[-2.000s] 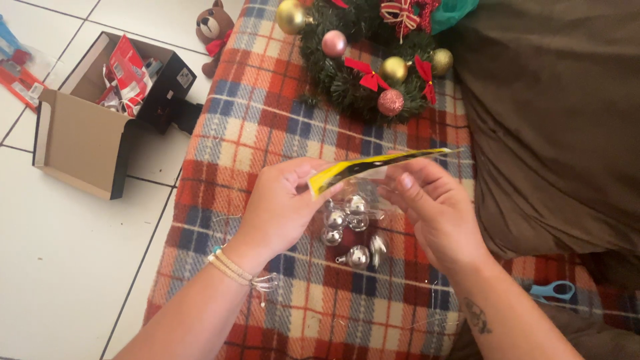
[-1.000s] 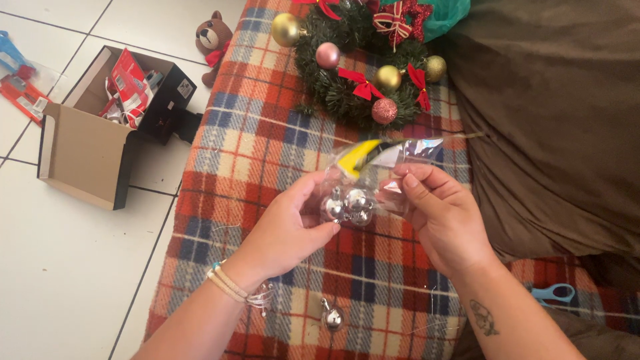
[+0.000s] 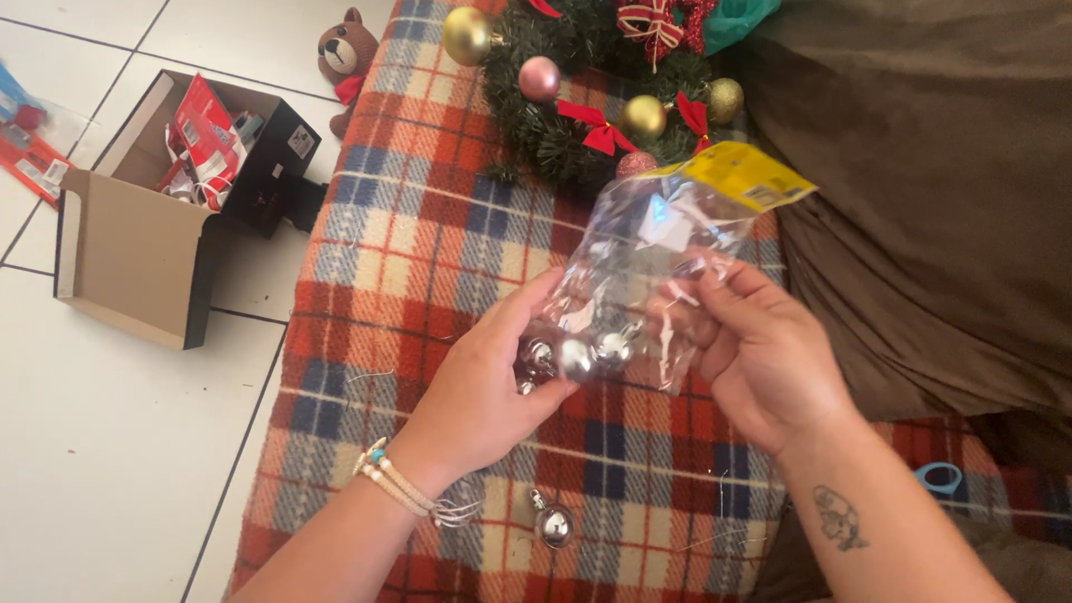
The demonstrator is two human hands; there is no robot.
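A clear plastic bag point(image 3: 624, 251) with a yellow header point(image 3: 749, 176) is between my hands, its header up and to the right. My left hand point(image 3: 481, 385) cups the bag's lower left part, where several silver ball ornaments point(image 3: 576, 358) are gathered; whether all lie inside the plastic I cannot tell. My right hand point(image 3: 766, 360) pinches the bag's right side between thumb and fingers. One loose silver ornament point(image 3: 554, 525) rests on the plaid blanket point(image 3: 402, 276) below my hands. Beyond the bag lies a green wreath point(image 3: 561, 146) with gold and pink balls and red bows.
An opened black cardboard box point(image 3: 138, 260) with red packaging stands on the tiled floor at left, near a brown teddy bear point(image 3: 347, 54). Brown fabric point(image 3: 913, 209) covers the right side. A blue scissors handle point(image 3: 940, 477) shows at lower right.
Several silver ornaments lay below my hands two seconds ago; one remains there, with others now gathered at my left hand. The bag's yellow header has turned up and to the right.
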